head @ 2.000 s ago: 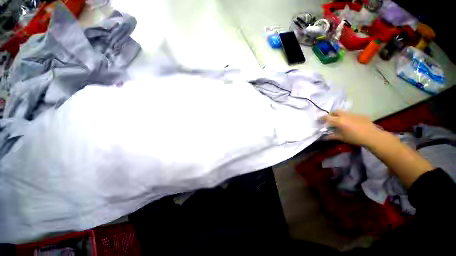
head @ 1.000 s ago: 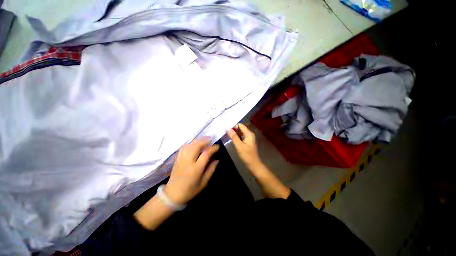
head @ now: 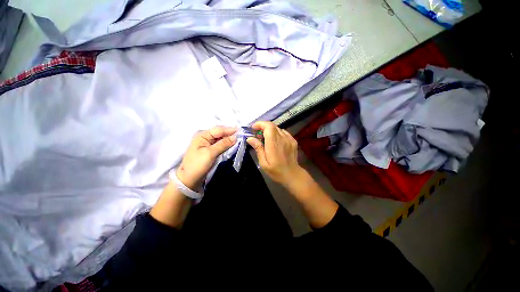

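Note:
A light grey-lilac work jacket (head: 137, 114) lies spread inside out on the pale table (head: 365, 34), with a red check lining strip (head: 71, 60) at upper left and a small white label (head: 213, 67) inside. My left hand (head: 202, 155) pinches the jacket's hem edge between thumb and fingers. My right hand (head: 276, 149) is against the same bunched edge, fingertips close to my left ones. A small green bit of the thread snips (head: 259, 134) shows at my right fingers; the rest is hidden in the hand.
A red crate (head: 399, 181) stands on the floor at right, heaped with grey garments (head: 410, 122). A blue-and-white packet (head: 440, 10) lies at the table's top right. Yellow-black floor tape (head: 411, 205) runs beside the crate. My dark-clothed lap is below the table edge.
The view has turned down from the wider table. Both hands have come together at the hem, which is now lifted and folded between them. The green bit now shows.

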